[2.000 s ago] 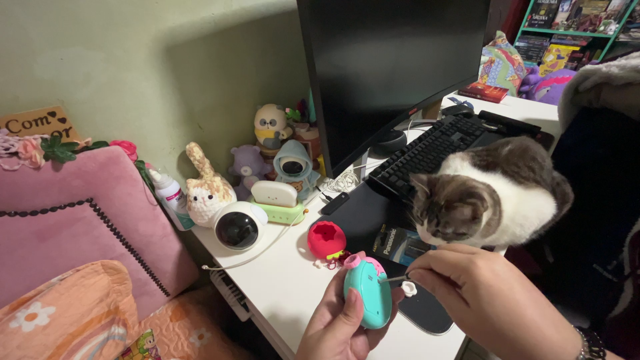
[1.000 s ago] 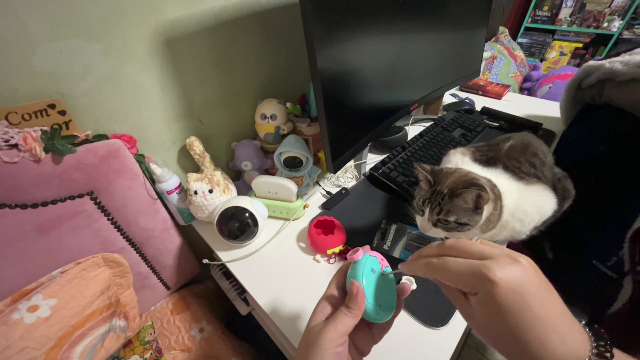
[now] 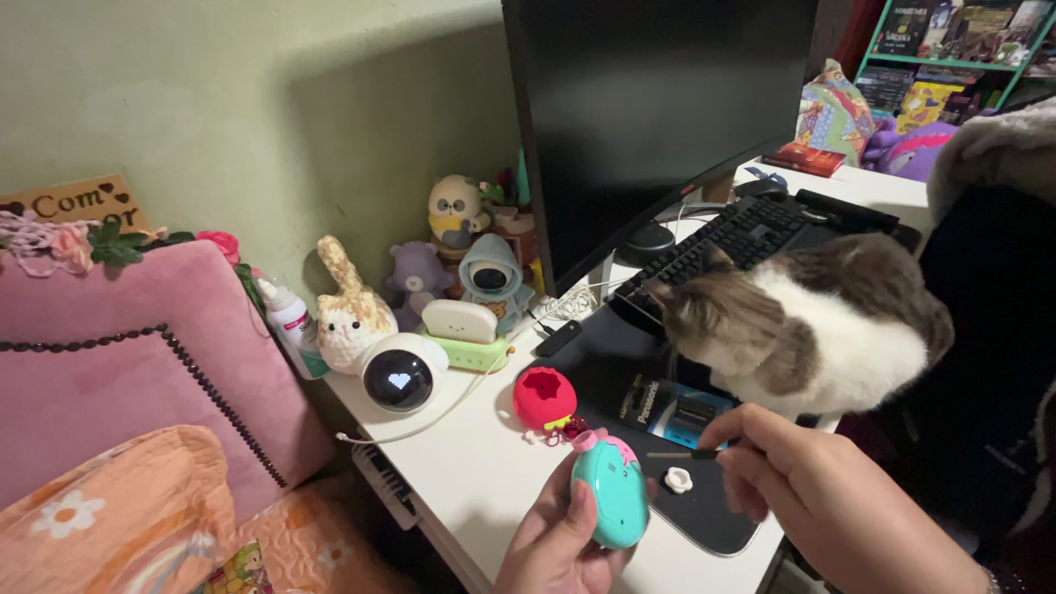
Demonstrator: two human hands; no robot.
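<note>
My left hand (image 3: 565,528) holds a teal and pink plastic toy (image 3: 612,495) upright, with the thumb along its edge. Small holes show on its face. Between the fingertips of my right hand (image 3: 767,470) is a thin screwdriver (image 3: 681,454), its metal shaft pointing left, apart from the toy. A small white flower-shaped piece (image 3: 678,480) lies on the black desk mat (image 3: 718,520) below the shaft. Behind it is a Panasonic battery pack (image 3: 676,412). A red rounded cover (image 3: 544,398) with a jagged opening sits on the white desk beyond the toy.
A grey and white cat (image 3: 813,330) crouches at the right, against the keyboard (image 3: 718,239). The monitor (image 3: 660,115) stands behind. A round white device (image 3: 400,375) with a cable, a green and white toaster-shaped item (image 3: 466,334) and plush figures (image 3: 355,322) line the left side.
My right hand has drawn the screwdriver away from the toy, to the right. My left hand has turned the toy somewhat. The round device's dark display now shows a heart.
</note>
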